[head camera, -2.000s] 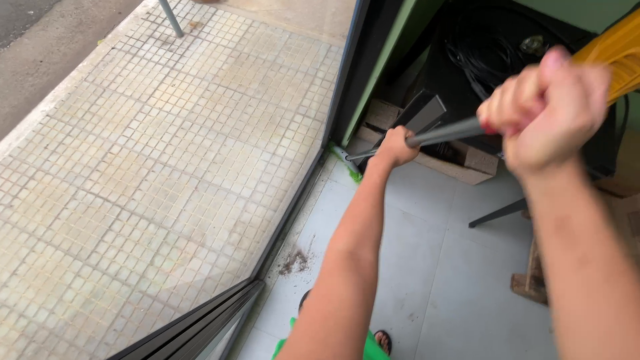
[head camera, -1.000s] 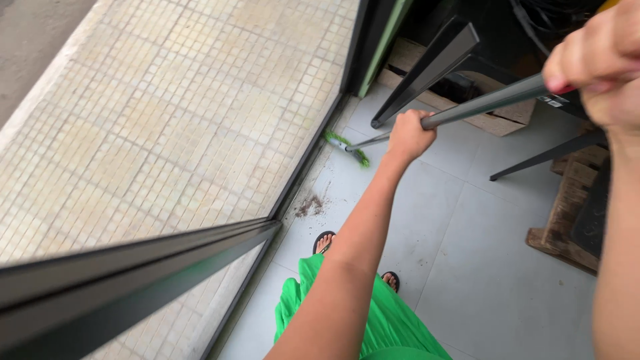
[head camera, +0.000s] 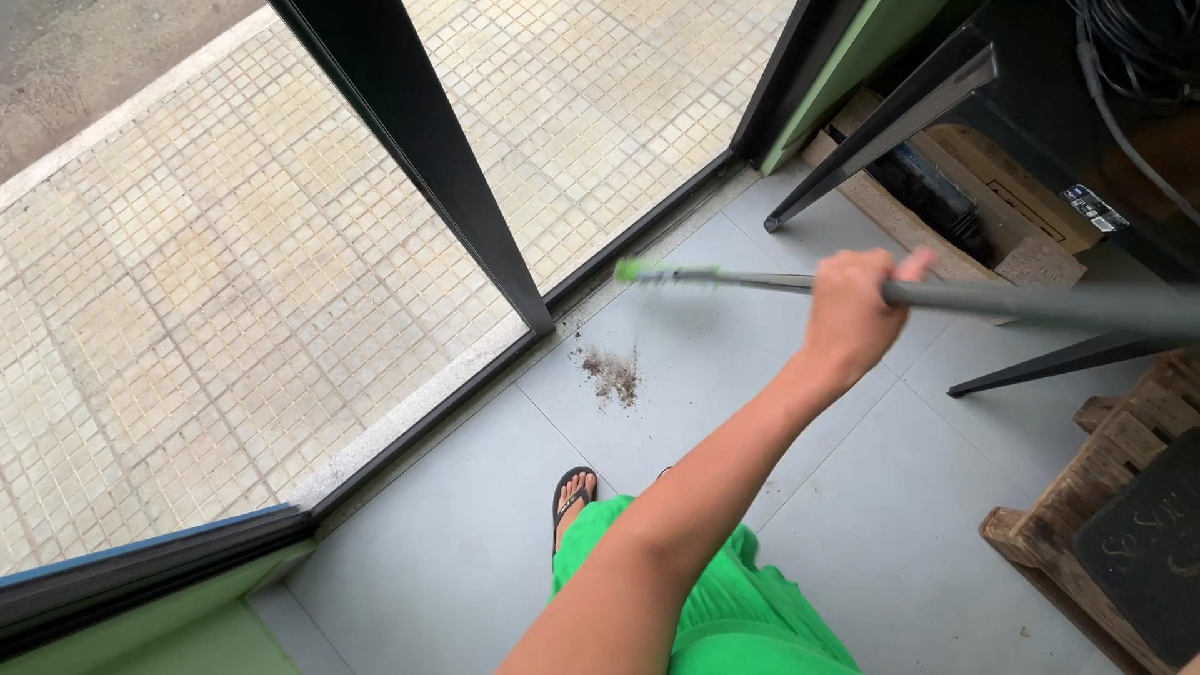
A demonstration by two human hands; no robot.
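Note:
My left hand (head camera: 858, 305) is closed around the grey handle of a broom (head camera: 1022, 305), partway along it. The handle runs off the right edge, blurred. The broom's green-bristled head (head camera: 667, 274) hangs over or on the grey floor tiles close to the black door track; whether it touches the floor is unclear from the blur. A small pile of brown dirt (head camera: 611, 373) lies on the tiles below and left of the head, near the foot of the black door frame (head camera: 441, 159). My right hand is outside the view.
At the upper right, black metal table legs (head camera: 881, 122) stand beside a wooden crate (head camera: 891, 216) holding dark items. Coiled black cables (head camera: 1139, 47) lie above. A wooden pallet (head camera: 1059, 525) with a blackboard (head camera: 1148, 553) is at the lower right. Beyond the glass is tiled pavement (head camera: 234, 272).
The broom head has moved from near the crate corner toward the dirt pile. My right hand, on the handle in both earlier frames, has left the view. The view has shifted.

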